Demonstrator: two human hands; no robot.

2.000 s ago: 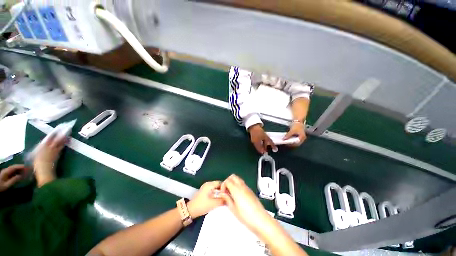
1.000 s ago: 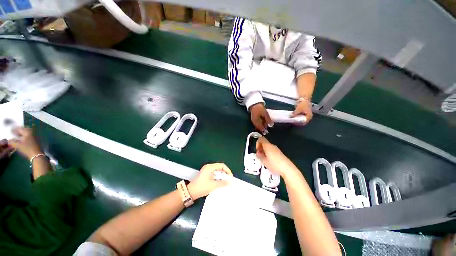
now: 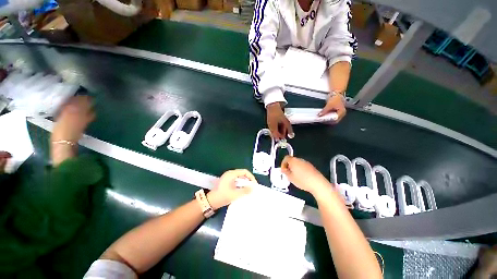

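Note:
My left hand (image 3: 233,187) is closed on the edge of a white label sheet (image 3: 272,199), above a stack of label sheets (image 3: 260,240) on the bench. My right hand (image 3: 298,173) reaches over the belt, its fingertips at a white plastic housing (image 3: 280,179); whether a sticker is between them is too small to tell. Another white housing (image 3: 261,162) lies just left of it. The hand of the person opposite touches near the top of these two housings.
Two housings (image 3: 186,131) lie left on the belt, and several (image 3: 364,194) lie right. A person in a white jacket (image 3: 305,32) stands opposite. A green sleeve (image 3: 65,201) is at left, near plastic bags (image 3: 38,92). A grey frame bar (image 3: 436,220) crosses at right, above bubble wrap (image 3: 430,264).
The housings have shifted left on the belt. My right hand has moved from my left hand to the housings, now at the right one of the pair. The green-sleeved arm has moved towards the bags.

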